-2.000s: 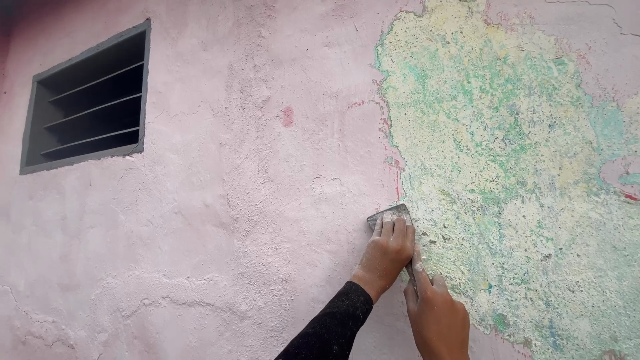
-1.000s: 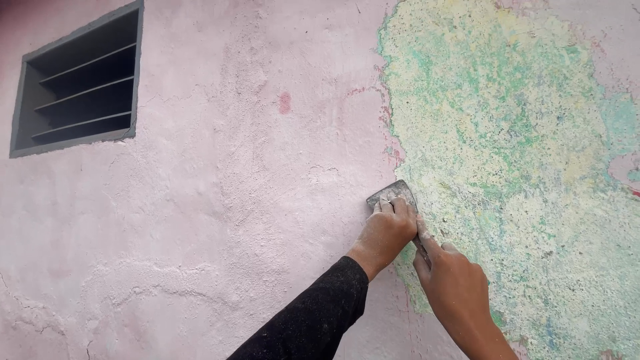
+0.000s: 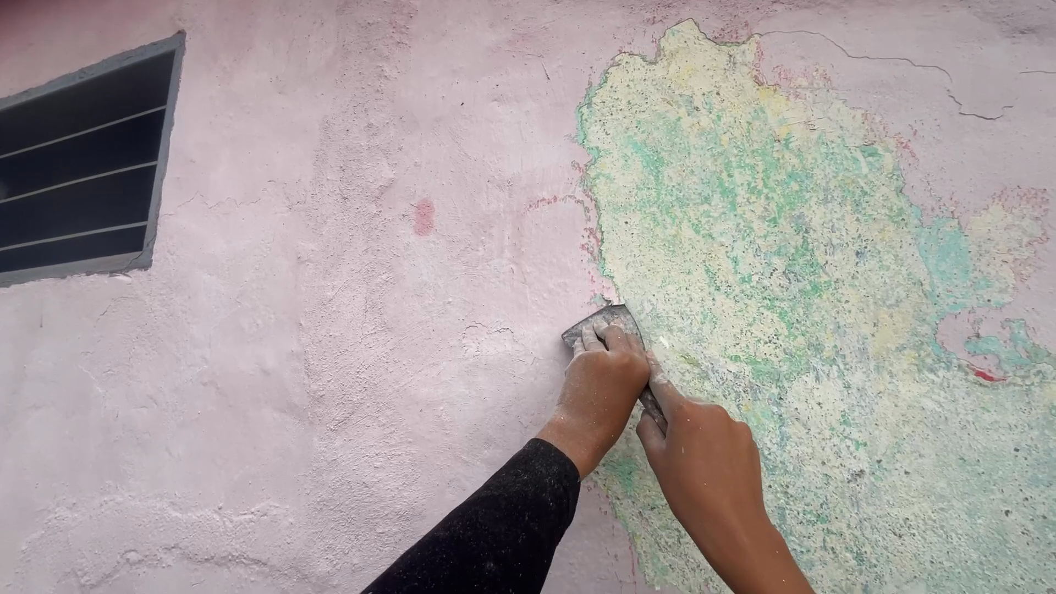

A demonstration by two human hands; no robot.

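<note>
A metal scraper (image 3: 606, 318) lies with its broad blade against the pink painted wall (image 3: 462, 330), at the left edge of a large patch of bared yellow and green paint (image 3: 742, 247). My left hand (image 3: 601, 384), in a black sleeve, presses its fingers on the back of the blade. Lower down and to the right, my right hand (image 3: 701, 454) grips the scraper's handle. Both hands are dusty at the fingers, and they cover most of the tool.
A louvred window opening (image 3: 82, 165) with a grey frame is set in the wall at the upper left. Thin cracks (image 3: 899, 59) run through the pink paint at the upper right. A small turquoise patch (image 3: 945, 256) shows near the right side.
The view has shifted somewhat. Both hands have stayed on the scraper, whose blade remains at the left edge of the bared patch.
</note>
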